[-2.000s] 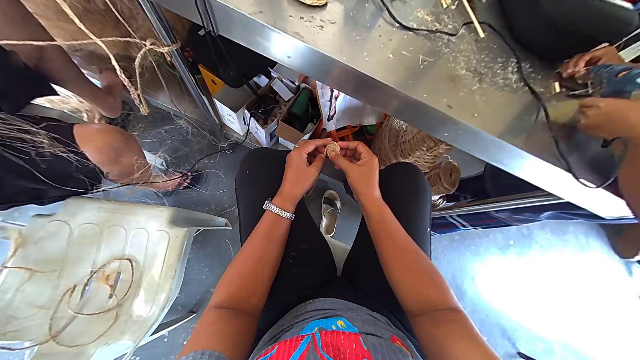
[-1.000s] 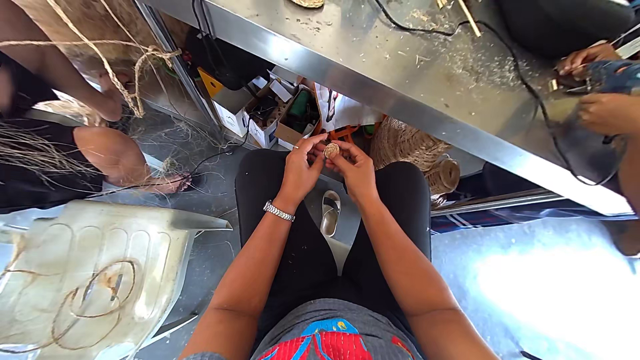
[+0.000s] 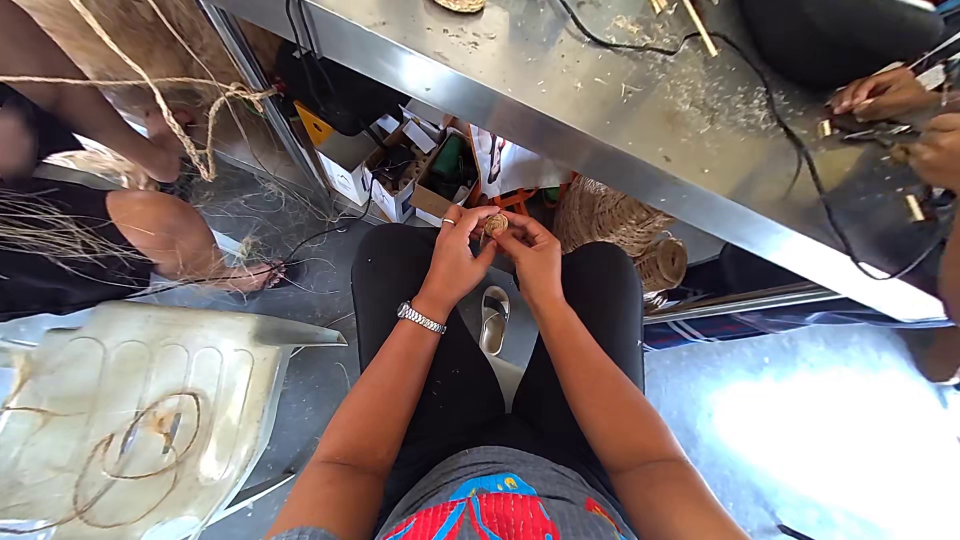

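Note:
Between my two hands, above my knees, is a small round coil of tan plant fibre (image 3: 496, 224). My left hand (image 3: 459, 255) grips the coil's left side with thumb and fingers; it wears a ring, and a metal watch (image 3: 421, 317) is on that wrist. My right hand (image 3: 531, 259) pinches the coil's right side, its thumb at the lower edge. The fingertips of both hands nearly meet around it. The undersides of the coil and the fingers behind it are hidden.
A metal table (image 3: 570, 90) with a black cable and fibre scraps spans the upper right; a co-worker's hands (image 3: 885, 112) are at its far end. Below it stand boxes (image 3: 397, 187) and a large woven roll (image 3: 607, 214). A plastic chair (image 3: 247, 352) and a seated person are at left.
The fingers of both hands have shifted a little around the coil, which stays between them.

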